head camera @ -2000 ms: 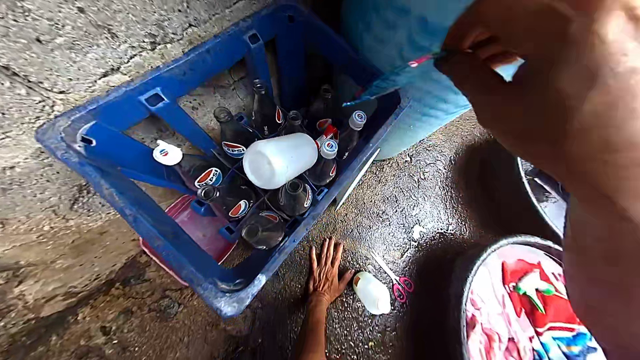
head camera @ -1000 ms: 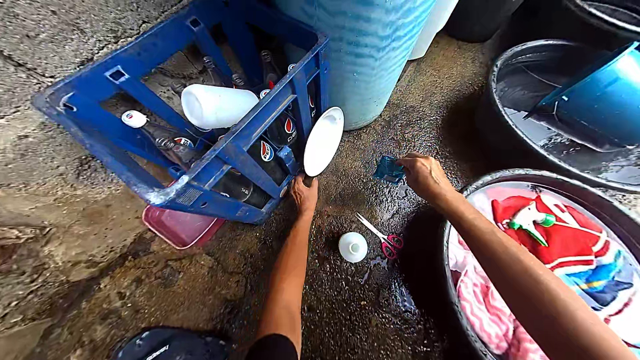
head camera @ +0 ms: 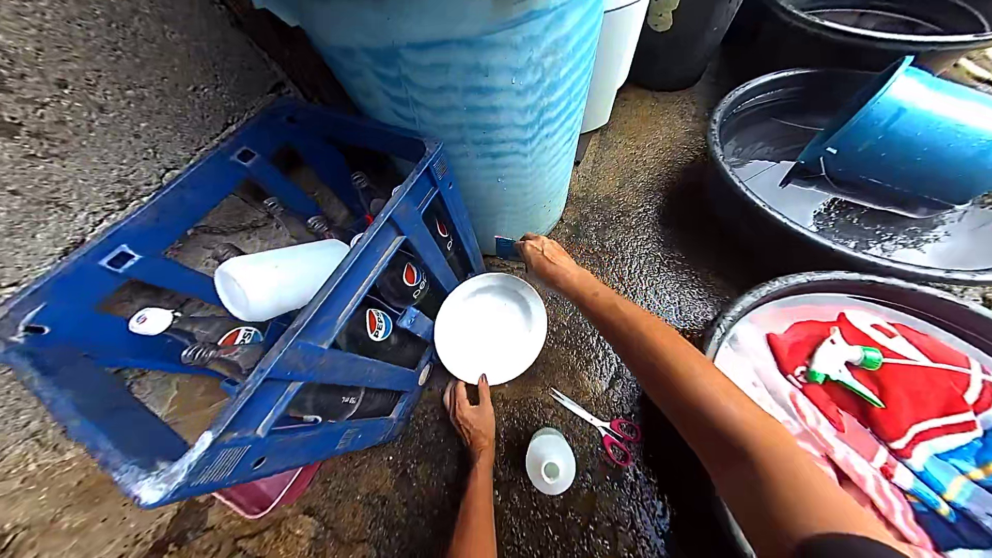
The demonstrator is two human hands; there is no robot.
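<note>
My left hand (head camera: 471, 418) pinches the near rim of a white round plate (head camera: 490, 328), beside the blue plastic crate (head camera: 333, 364). My right hand (head camera: 546, 260) grips a small blue packet (head camera: 508, 248) just above and right of the plate, in front of the large blue barrel (head camera: 496, 116). An uncapped white plastic bottle (head camera: 550, 462) stands on the wet ground below the plate. Scissors with pink handles (head camera: 601, 426) lie to its right, blades apart. Inside the crate are several glass Pepsi bottles (head camera: 395, 333) and a white plastic container (head camera: 279, 279) lying on them.
At right, a black tub (head camera: 728, 318) holds wet clothes and a green-and-white spray trigger (head camera: 845, 364). Behind it, another black tub (head camera: 721, 147) holds water and a tilted blue bucket (head camera: 907, 139). A rough wall (head camera: 116, 116) rises at left; a pink basin (head camera: 271, 492) sits partly under the crate.
My left hand was spread on the ground two seconds ago and now holds the plate, which has turned to face up. My right hand, with the packet, has moved from near the camera to beside the plate.
</note>
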